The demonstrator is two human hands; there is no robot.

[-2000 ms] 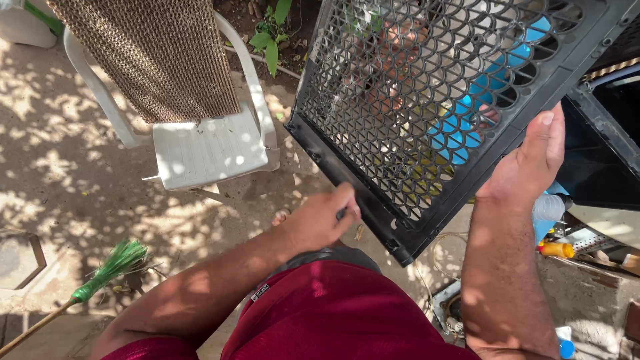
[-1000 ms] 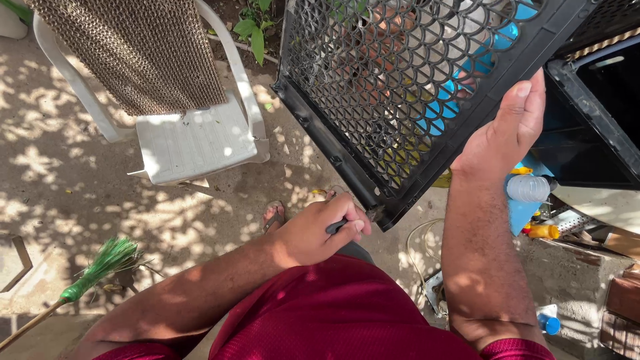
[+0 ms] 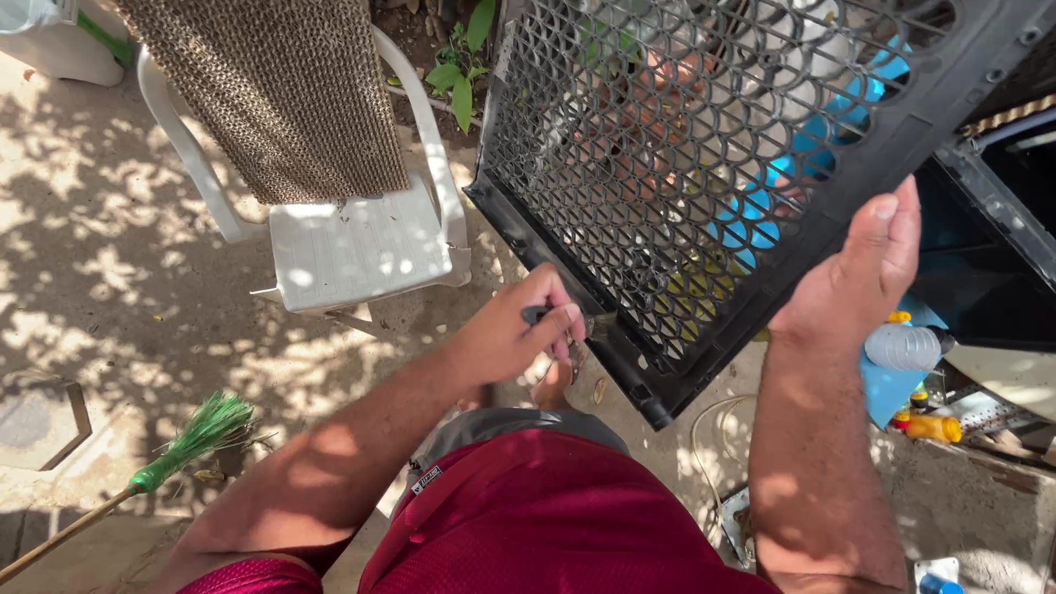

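A black plastic lattice panel (image 3: 825,247) with a solid frame is held up, tilted, in front of me. Along its right edge rests my right hand (image 3: 858,264), fingers hidden behind the frame and thumb on the near side. My left hand (image 3: 528,330) is closed on a small tool with a dark handle (image 3: 535,314), at the panel's lower left edge. Its working end is hard to make out, so I cannot tell the tool's kind.
A white plastic chair (image 3: 355,256) with a brown corrugated pad (image 3: 289,99) on it stands at left. A green-bristled broom (image 3: 198,437) lies lower left. At right are a clear plastic bottle (image 3: 903,346), a yellow bottle (image 3: 932,427) and a large black casing (image 3: 982,272).
My left hand has moved from near the panel's lower corner up along its lower left edge since one second ago. My right hand keeps its hold on the right edge.
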